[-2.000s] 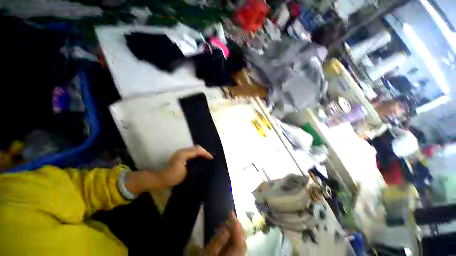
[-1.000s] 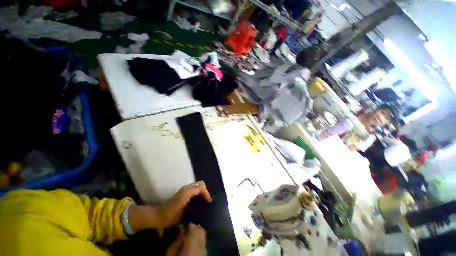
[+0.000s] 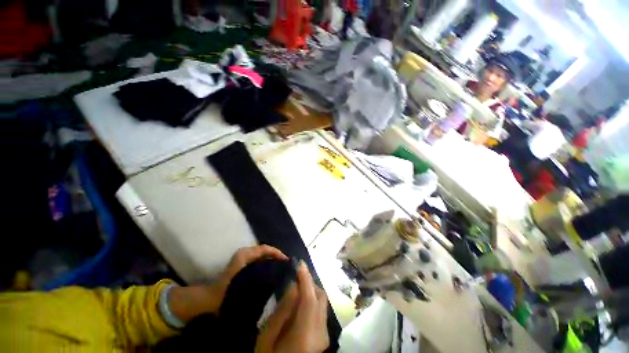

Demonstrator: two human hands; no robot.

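A long black fabric strip (image 3: 255, 196) lies on the white sewing-machine table (image 3: 172, 214), left of the machine head (image 3: 386, 251), and its near end runs down past my hands. My left hand (image 3: 252, 265) is closed on a bunched black garment piece (image 3: 245, 300) at the table's front edge. My right hand (image 3: 300, 317) meets it from the right, fingertips pinching the same piece. A small pale bit shows between the hands; I cannot tell what it is.
Black and white cut pieces with a pink bit (image 3: 246, 75) lie at the far left table end. Grey cloth (image 3: 365, 86) is heaped beyond. Yellow stickers (image 3: 332, 167) lie on the table. A blue basket (image 3: 96, 207) stands at left. A person (image 3: 491, 83) sits at another station.
The view has turned, so the table appears further left. My hands have lifted the bunched piece and brought its edge together between the fingertips. The strip still lies on the table.
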